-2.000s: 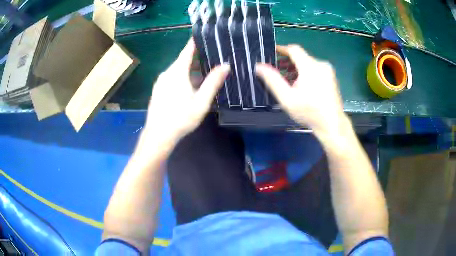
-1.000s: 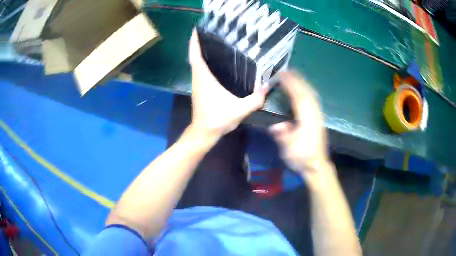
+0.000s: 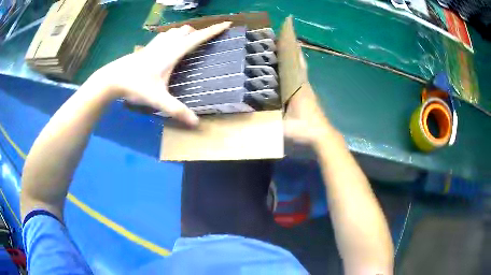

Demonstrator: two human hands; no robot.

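The open small carton [image 3: 226, 137] lies in front of me at the bench's near edge, its near flap hanging toward me and its right flap standing up. The flat product packs [image 3: 212, 70] sit inside as rows of dark blocks with thin white edges, patterned ends to the right. My left hand [image 3: 167, 70] is spread over the left part of the packs, thumb at the near side and fingers at the far side. My right hand [image 3: 304, 115] is against the outside of the carton's right side; its fingers are partly hidden behind the flap.
The carton stack [image 3: 62, 40] lies at the left bench edge. The blue and orange tape dispenser [image 3: 432, 123] with its yellow roll lies at the right. A thin rod runs across the green bench [image 3: 366, 102]. A red stool [image 3: 293, 209] is below.
The carton has moved from the left to in front of me, and the packs that were in my hands are now inside it. My right hand has moved to the carton's right side.
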